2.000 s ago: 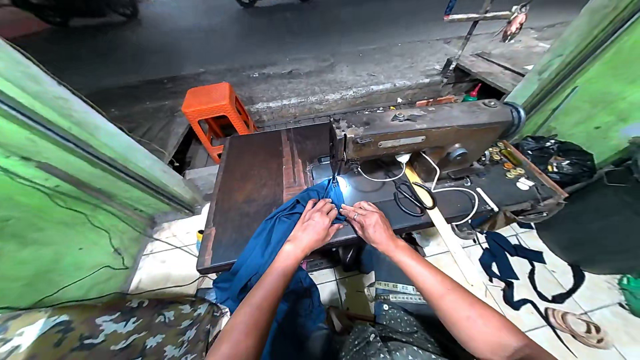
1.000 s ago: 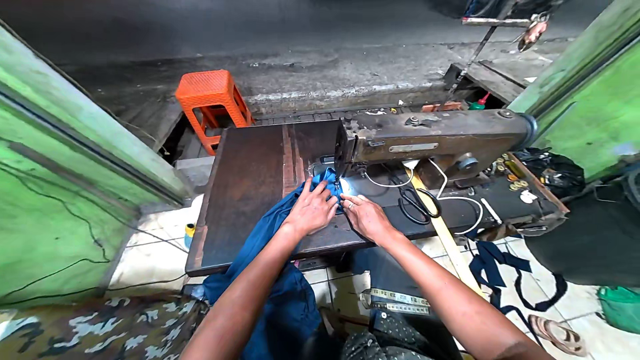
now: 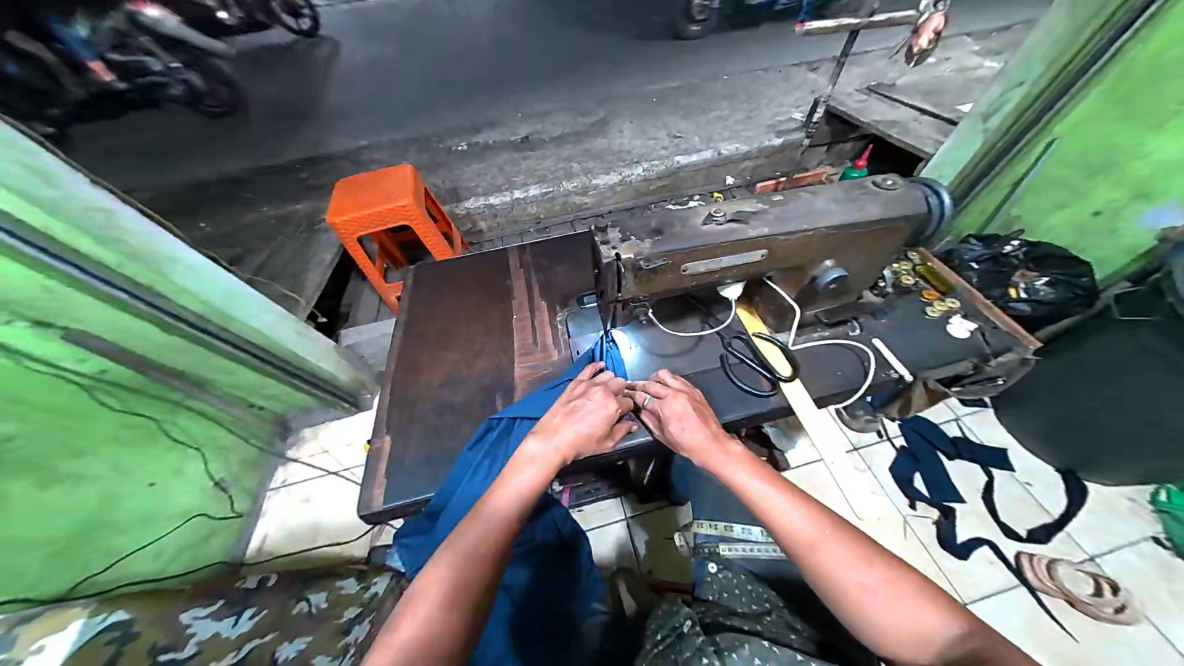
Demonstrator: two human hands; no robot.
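Blue fabric (image 3: 504, 444) runs from under the needle area of an industrial sewing machine (image 3: 768, 240) over the edge of the dark wooden table (image 3: 444, 351) and down toward my lap. My left hand (image 3: 585, 412) grips the fabric just in front of the needle. Close against it, my right hand (image 3: 677, 412), with a ring on one finger, pinches the fabric's right edge. A small lamp lights the cloth by the presser foot. Black-handled scissors (image 3: 760, 363) and a yellow ruler (image 3: 786, 379) lie to the right of my hands. A measuring tape (image 3: 735, 539) hangs over my lap.
An orange plastic stool (image 3: 393, 213) stands behind the table. Bobbins (image 3: 930, 296) and small parts sit at the table's right end, near a black plastic bag (image 3: 1017, 277). Dark fabric strips (image 3: 934, 462) lie on the tiled floor. Green walls flank both sides; motorcycles (image 3: 157, 55) are on the road.
My hands have come back a little from the needle toward the table's front edge, and the left lies less spread. Motorcycles have come into view at the upper left.
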